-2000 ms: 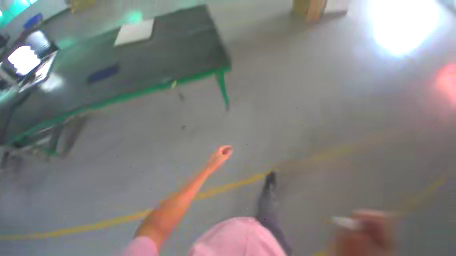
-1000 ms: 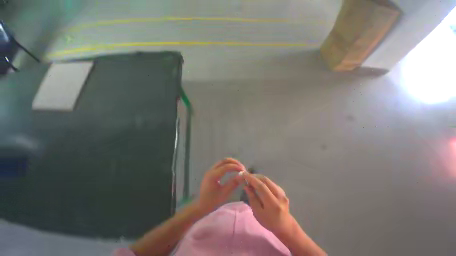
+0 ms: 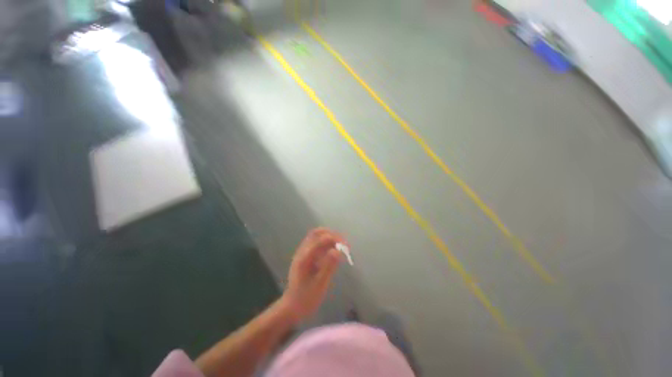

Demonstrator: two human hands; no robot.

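A small white piece (image 3: 345,253), shaped like an earbud, sticks out from the fingertips of my left hand (image 3: 312,269). The hand is raised in front of my pink top, above the floor and to the right of the dark green table. The fingers pinch the piece between thumb and forefinger. The image is blurred, so its details are unclear. My right hand is not in view.
A dark green table (image 3: 221,294) fills the left side, with a flat pale board (image 3: 144,177) on it. Two yellow lines (image 3: 383,177) run across the grey floor. A blue container (image 3: 551,56) stands by the white wall at the upper right.
The view has turned left along the table. My two hands were together at the small white piece; now only my left hand shows, holding it, and my right hand has left the picture.
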